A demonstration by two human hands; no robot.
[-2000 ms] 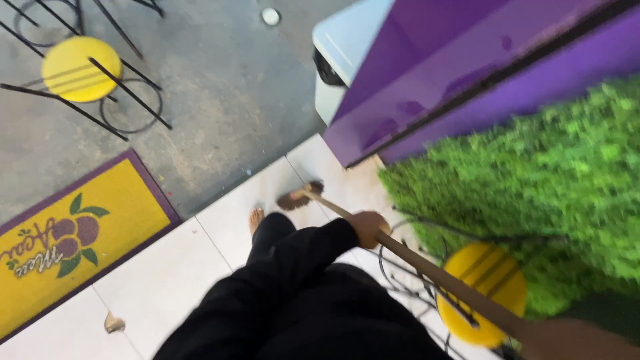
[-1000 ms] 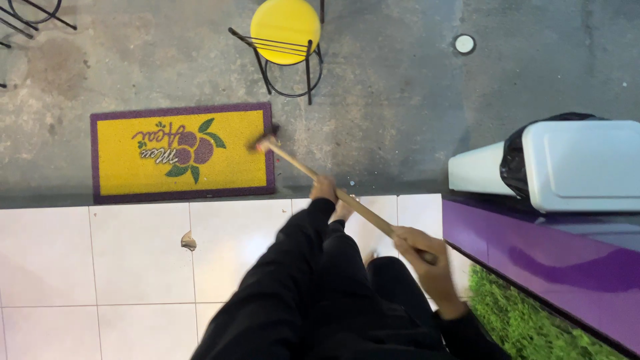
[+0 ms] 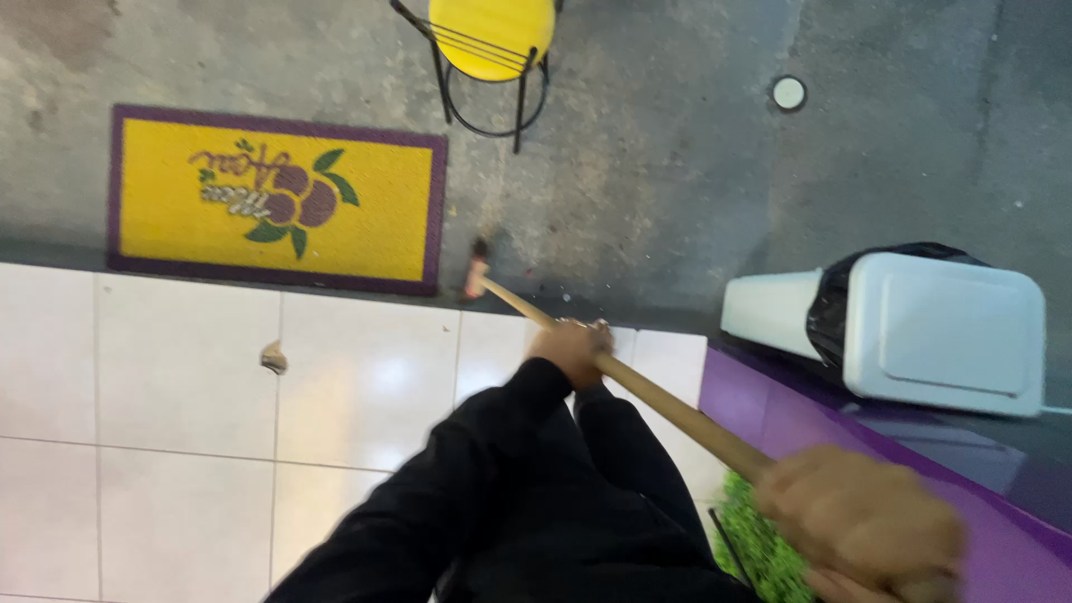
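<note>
A long wooden handle (image 3: 678, 410) runs slantwise across the view, with a small blurred broom or brush head (image 3: 477, 272) at its far end. That head is on the concrete floor, right of the yellow and purple doormat (image 3: 385, 193) and close to the edge of the white tiles. My left hand (image 3: 574, 347) is closed around the handle partway along, in front of my feet. Nearer to the camera, my right hand (image 3: 863, 511) grips the upper end of the handle and is blurred.
A yellow-seated metal chair (image 3: 494, 38) stands on the concrete floor beyond the mat. At right are a white bin (image 3: 946, 327) with a black liner, a purple panel (image 3: 787, 419) and green foliage (image 3: 758, 536). A small brownish piece (image 3: 274, 358) lies on the tiles.
Both hands keep hold of the handle. Since one second ago the brush head has moved off the doormat onto the concrete beside it. The view has turned since two seconds ago.
</note>
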